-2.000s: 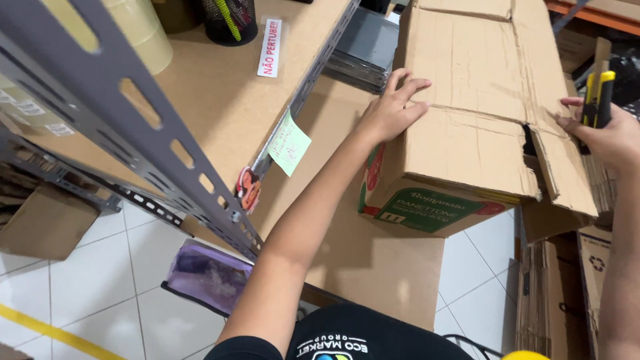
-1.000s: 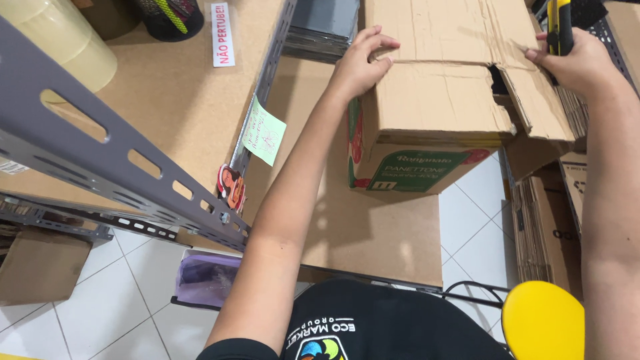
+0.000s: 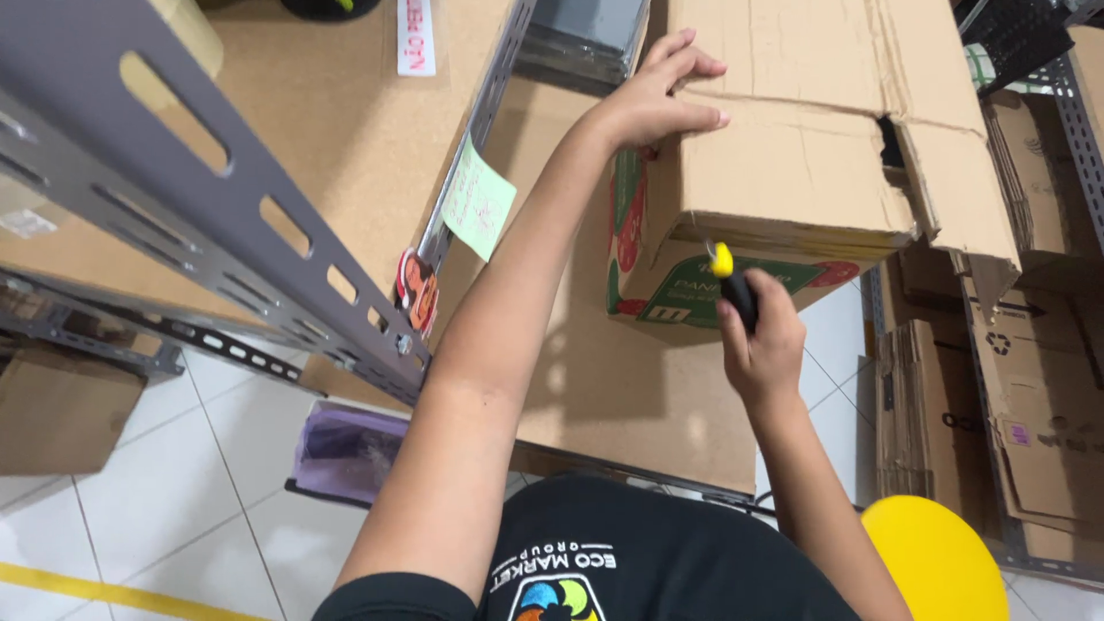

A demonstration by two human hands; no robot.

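My left hand (image 3: 660, 99) rests on the top left edge of a large cardboard box (image 3: 802, 164), fingers spread. In my right hand (image 3: 766, 345) is a black and yellow utility knife (image 3: 735, 289), its tip pointing up at the box's near upper edge; whether the blade touches the cardboard cannot be told. The box stands on a brown worktop (image 3: 638, 397). Its near side is green and red with printing. A torn flap (image 3: 957, 181) with a dark gap beside it hangs at the right end.
A grey slotted metal upright (image 3: 259, 207) and a shelf board (image 3: 345, 129) stand at the left, with a green note (image 3: 479, 203) on the shelf edge. Folded cardboard (image 3: 906, 414) is at the right, a yellow round seat (image 3: 936, 561) below. A purple bin (image 3: 349, 453) hangs lower left.
My right hand has moved with the knife from the box's right side to its near edge. The left hand stays on the box's left edge.
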